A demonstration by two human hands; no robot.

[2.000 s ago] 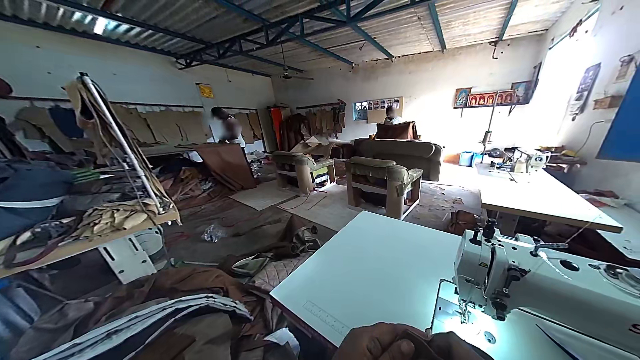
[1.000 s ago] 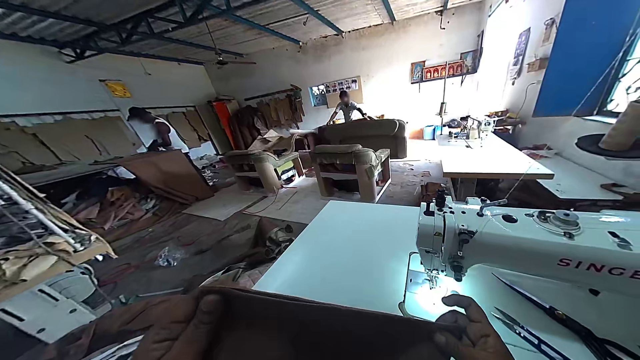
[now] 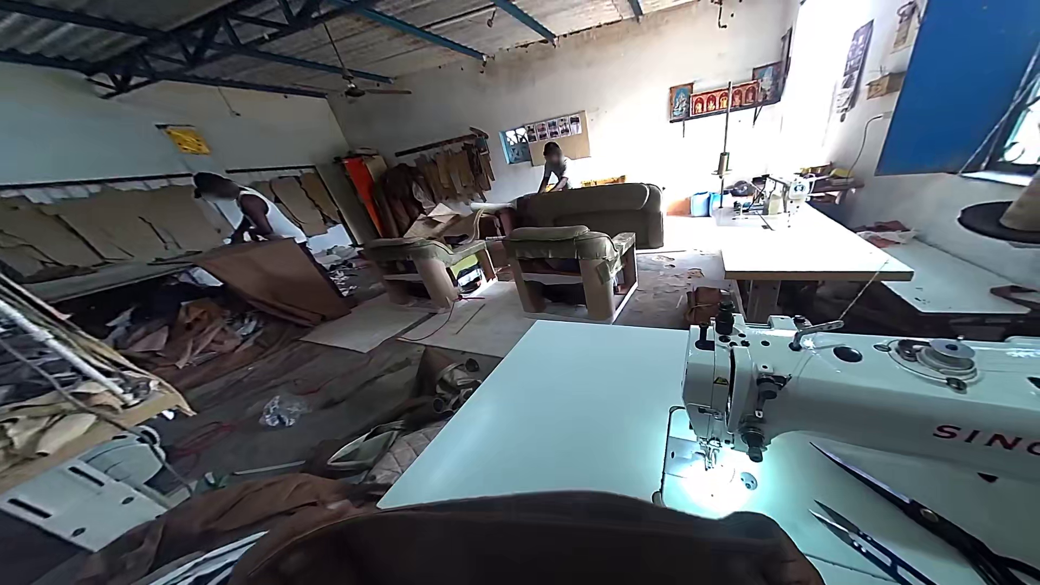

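Note:
A piece of dark brown material (image 3: pixel 520 540), with a curved upper edge, spans the bottom of the view and overlaps the near edge of the white sewing table (image 3: pixel 561 406). Neither my left hand nor my right hand can be made out; the material may cover them. Just beyond it stands a white Singer sewing machine (image 3: pixel 853 398), its lamp lit over the needle and presser foot (image 3: pixel 711 455). No material shows under the foot. Large black-handled scissors (image 3: pixel 926 516) and smaller thread snips (image 3: pixel 869 548) lie on the table to the right of the needle.
Brown cloth (image 3: pixel 219 512) is heaped at the lower left, beside a machine part (image 3: pixel 89 496). Two unfinished armchairs (image 3: pixel 561 260) and a sofa (image 3: pixel 593 207) stand farther back. One person (image 3: pixel 260 211) bends over a left-hand table; another (image 3: pixel 555 166) is behind the sofa.
Both hands showed on the brown material a second ago, the right one near the needle; now neither is visible. The material has a curved edge now, where it was straighter before.

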